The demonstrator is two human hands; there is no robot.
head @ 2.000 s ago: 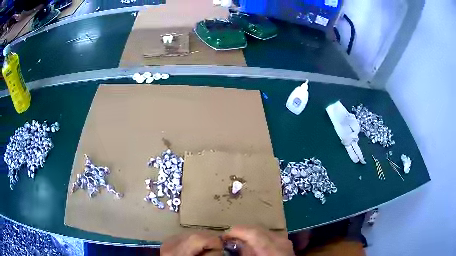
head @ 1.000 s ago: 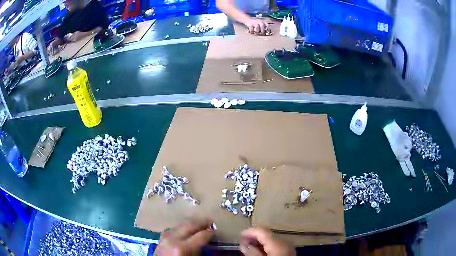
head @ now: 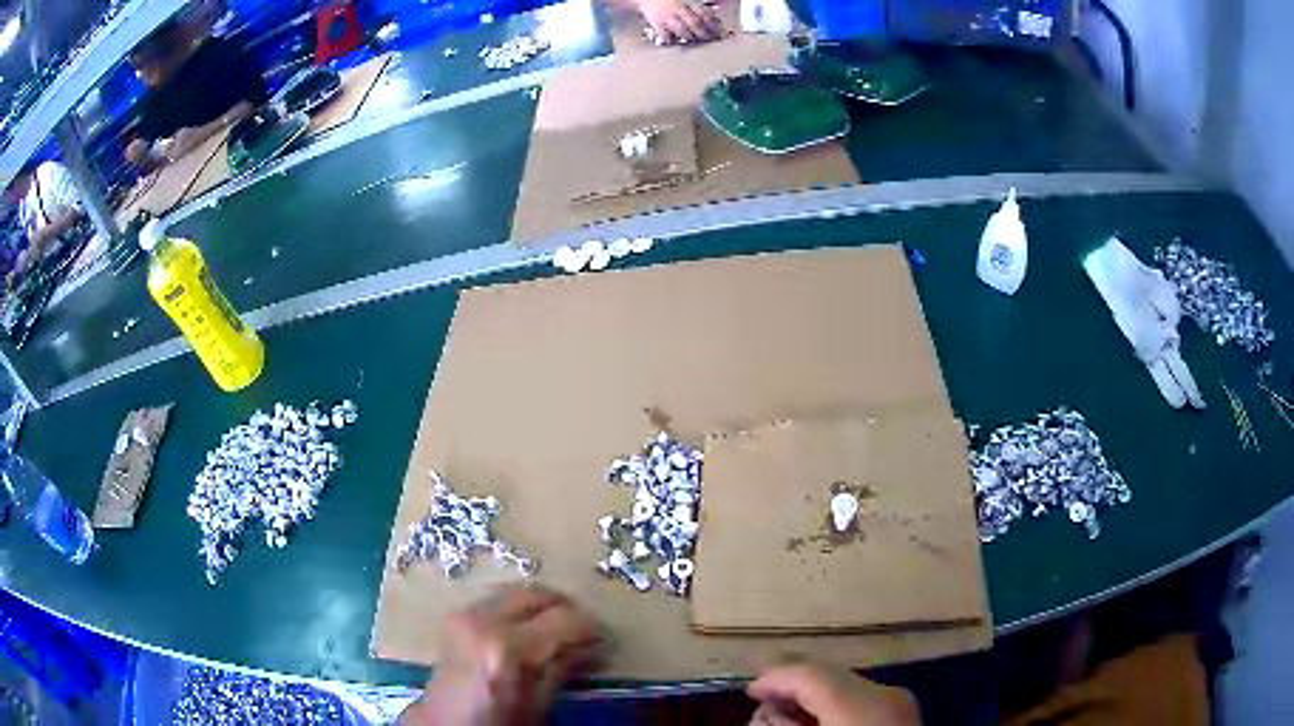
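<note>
My left hand (head: 518, 652) is low over the front of the large cardboard sheet (head: 554, 355), fingers bent and blurred; whether it holds anything is unclear. My right hand (head: 830, 698) is at the bottom edge, partly cut off, fingers curled; its fingertips are hidden. Joined fittings (head: 461, 532) lie loosely just beyond my left hand. A pile of small ring-like fittings (head: 660, 511) lies left of the small cardboard pad (head: 766, 567). The glue cup (head: 843, 509) sits on the pad amid brown stains. Silver cap-like fittings (head: 1047, 475) lie right of the pad.
Spare fittings lie far left (head: 270, 475) and far right (head: 1213, 295). A yellow bottle (head: 206, 315), glue bottle (head: 1003, 248) and white glove (head: 1142, 315) stand or lie around. White discs (head: 600, 254) line the metal rail (head: 426, 270). People sit opposite.
The view has shifted. A second ago a small white fitting showed at my left fingertips; it no longer shows. My left hand is nearer the joined fittings. My right hand is lower and further right.
</note>
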